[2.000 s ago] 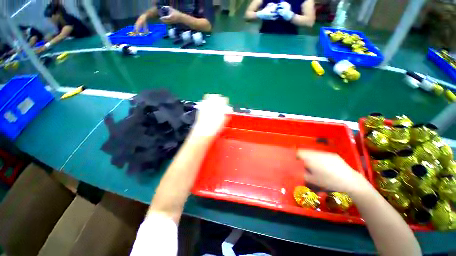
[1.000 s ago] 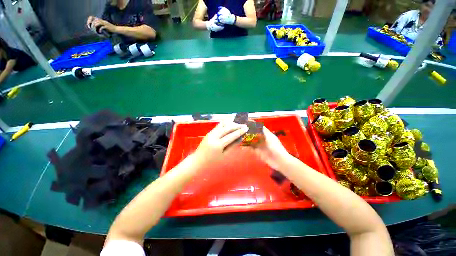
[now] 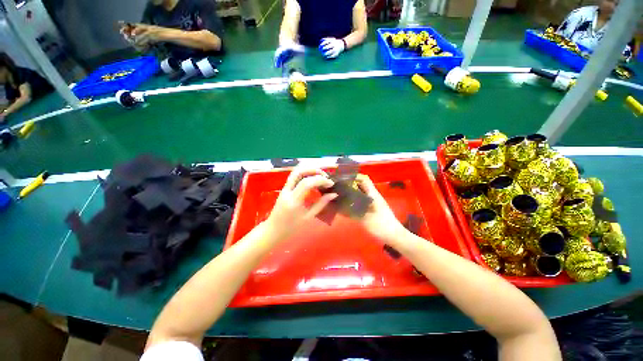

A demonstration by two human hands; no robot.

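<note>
My left hand point(image 3: 299, 201) and my right hand point(image 3: 377, 211) are close together over the red work tray point(image 3: 338, 292). Dark black liner pieces point(image 3: 349, 194) are between them. My left fingers pinch at their left side, and my right fingers curl around their right side. No gold surface shows between the hands, so I cannot tell if a shell is under the liners. A loose heap of black liners point(image 3: 151, 211) lies left of the tray. A few dark scraps point(image 3: 397, 185) lie in the tray, some beside my right forearm.
A red parts bin point(image 3: 462, 233) heaped with gold shells point(image 3: 525, 204) adjoins the tray on the right. Across the green line are blue bins point(image 3: 416, 65), yellow cylinders point(image 3: 421, 83) and handheld bodies point(image 3: 462, 81). Gloved hands point(image 3: 333, 48) of another worker are opposite. A metal post point(image 3: 589, 77) slants at right.
The gold surface seen between my hands a second ago is now hidden by dark liner. The hands opposite have parted, and a gold-headed body now lies before them.
</note>
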